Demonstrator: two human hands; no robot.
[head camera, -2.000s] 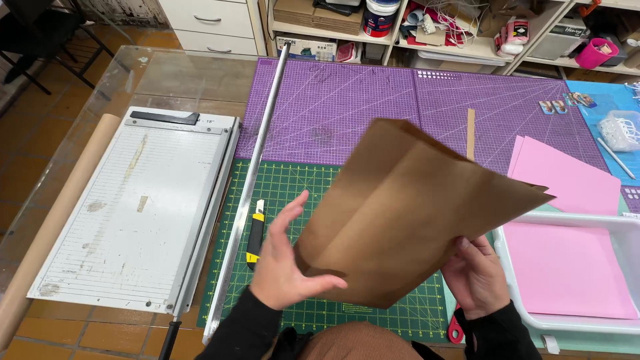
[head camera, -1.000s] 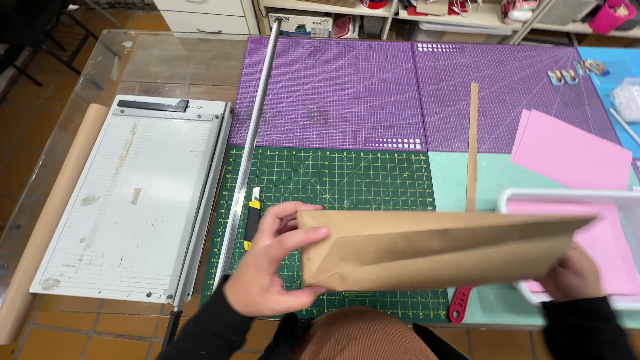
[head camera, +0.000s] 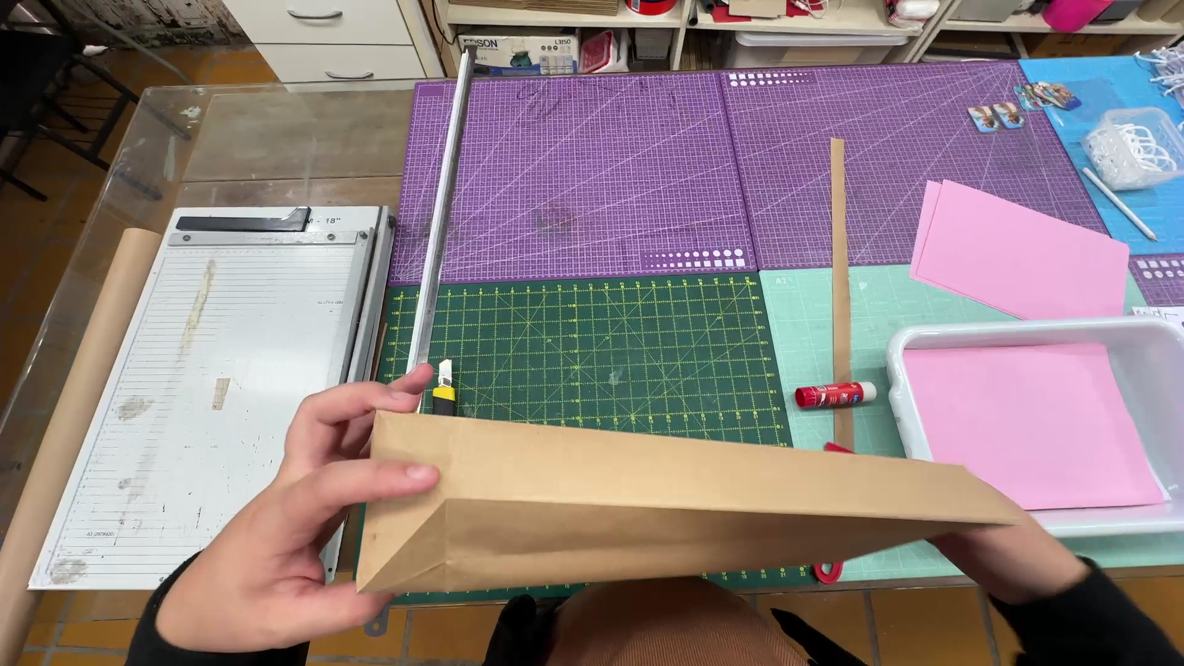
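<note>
A brown kraft paper bag (head camera: 647, 504) is held side-on above the green cutting mat (head camera: 592, 361), its folded bottom toward the left. My left hand (head camera: 296, 509) grips the bag's bottom end, with fingers on its upper edge and the thumb below. At the other end my right hand (head camera: 1008, 555) supports the bag from underneath; its fingers are hidden behind the paper. Just beyond my left hand lies a yellow and black utility knife (head camera: 445, 393), partly covered by the bag. A red glue stick (head camera: 835, 395) rests across a brown paper strip (head camera: 840, 277) beyond the bag.
Left of the mats lie a paper trimmer (head camera: 231, 388) and a kraft paper roll (head camera: 88, 388). A metal ruler (head camera: 444, 203) crosses the mats' left side. On the right are a white plastic tray (head camera: 1036, 335) holding pink sheets, more pink sheets (head camera: 1027, 250), and a container of white cords (head camera: 1133, 148).
The bag has turned from its broad face to its narrow side, and my left hand, apart from it two seconds ago, now grips its bottom end. The glue stick has come into sight.
</note>
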